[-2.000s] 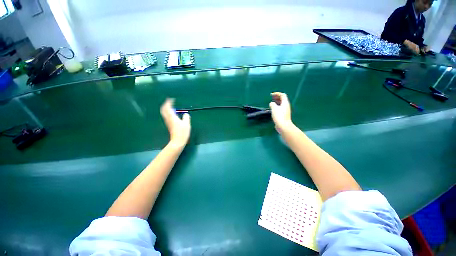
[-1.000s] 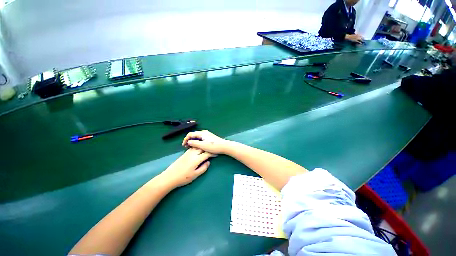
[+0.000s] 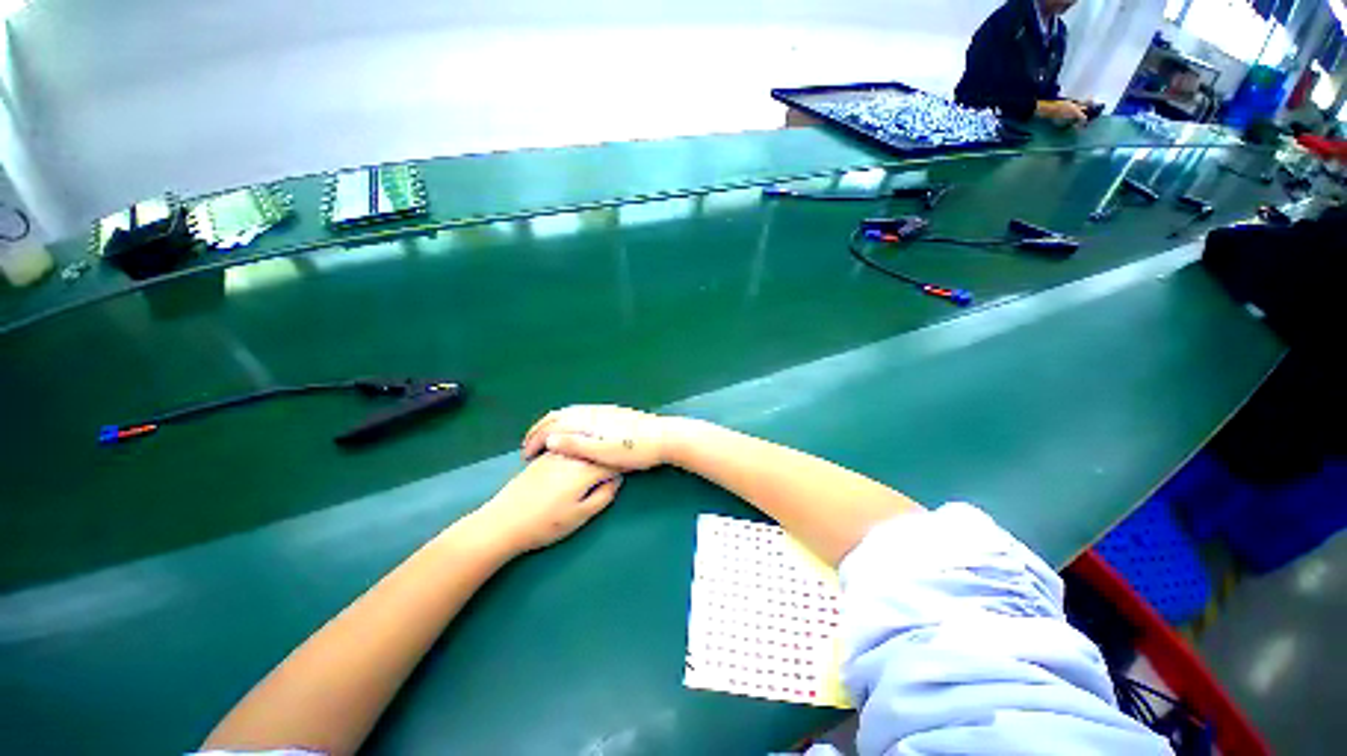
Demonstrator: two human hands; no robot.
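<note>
A clamp lead lies on the green belt at the left: its black battery clamp (image 3: 406,412) points right, and its thin cable runs left to a blue plug (image 3: 110,434) with a red section. My right hand (image 3: 613,437) rests on top of my left hand (image 3: 554,502) at the bench's near part, to the right of and below the clamp. Neither hand touches the lead. No object shows in either hand; the left fingertips are partly hidden. The label sheet (image 3: 761,609) with rows of red dots lies partly under my right forearm.
More clamp leads (image 3: 1044,238) lie on the belt at the right. On the far ledge are green-and-white boards (image 3: 375,194) and a black tray (image 3: 904,117) of small parts. A person (image 3: 1019,67) is behind it. A red crate (image 3: 1167,650) stands at lower right.
My hands have left the lead and come together, right over left. The near lead has shifted left along the belt. The view has turned right, and the leads at right have also moved left since the last frame.
</note>
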